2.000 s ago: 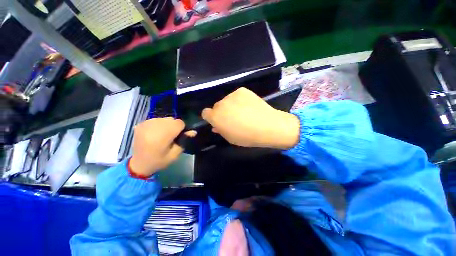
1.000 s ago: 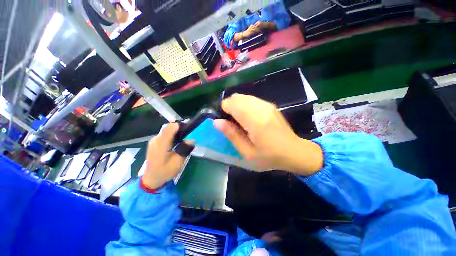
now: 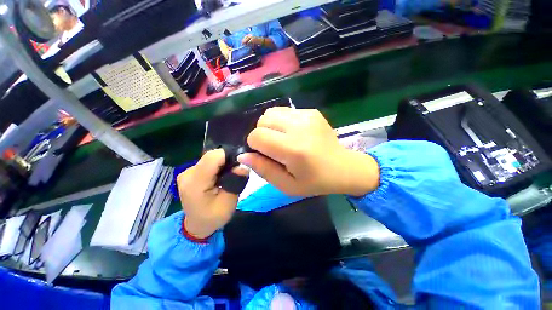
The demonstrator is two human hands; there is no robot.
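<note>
A dark slab (image 3: 233, 177) is held up between both my hands, seen at a steep angle. Its exact type cannot be told. A glossy face below it (image 3: 266, 198) looks light blue and may be part of it. My left hand (image 3: 209, 194) grips its left end. My right hand (image 3: 305, 151) grips it from the right with bent fingers, which hide much of it. A black unit (image 3: 284, 233) lies on the bench below my hands. Another dark panel (image 3: 224, 126) lies behind my hands, partly hidden.
White-sided stack (image 3: 128, 203) at left, loose sheets (image 3: 62, 242) further left. Open laptop base (image 3: 478, 136) with exposed boards at right. A red-marked sheet (image 3: 368, 139) is partly behind my right sleeve. A pale post (image 3: 82, 109) rises at left. Another person's hands (image 3: 257, 41) show across the line.
The view has shifted right, showing more of the open base. The slab was lowest and flatter two seconds ago, then tilted up; both hands still hold it, now closer together.
</note>
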